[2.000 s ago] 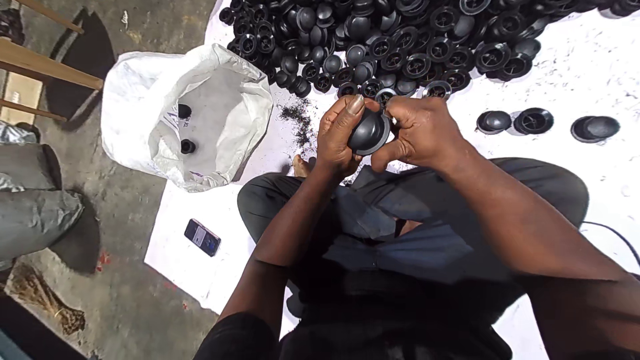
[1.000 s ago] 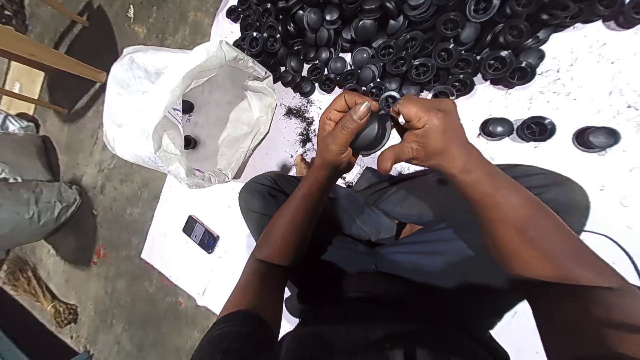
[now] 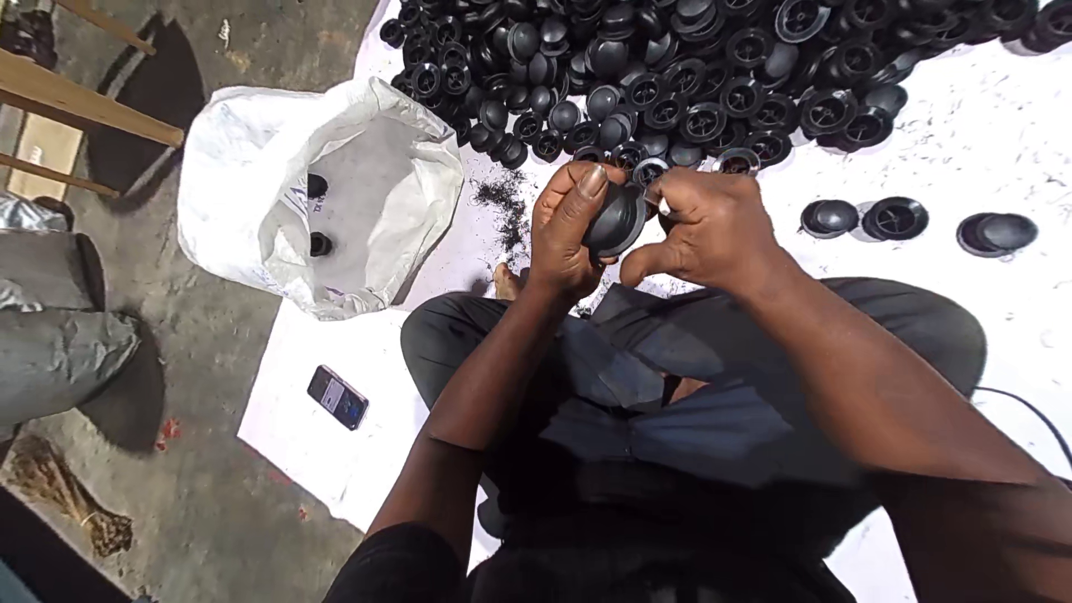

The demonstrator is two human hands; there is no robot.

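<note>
My left hand (image 3: 568,226) grips a round black plastic part (image 3: 617,219) with a domed face and a rim, above my lap. Close at its right side is my right hand (image 3: 708,234), fingers curled around a small pale item (image 3: 664,206), mostly hidden, perhaps a blade; its thumb is spread away from the part. Beyond both hands lies a large pile of similar black plastic parts (image 3: 607,59), some dome up, others showing spoked undersides. Several more lie apart on the white sheet to the right, among them a spoked one (image 3: 895,219) and a domed one (image 3: 997,234).
An open white woven sack (image 3: 239,197) stands at the left, with black parts inside. Black shavings (image 3: 502,205) lie between sack and hands. A phone (image 3: 337,397) rests on the white sheet (image 3: 285,427). Farther left are grey sacks (image 3: 59,360), wooden legs (image 3: 92,96) and a brush-like bundle (image 3: 71,498).
My right thumb, against the black part two seconds ago, has moved away from it. My left hand keeps its hold on the part, which is tilted differently.
</note>
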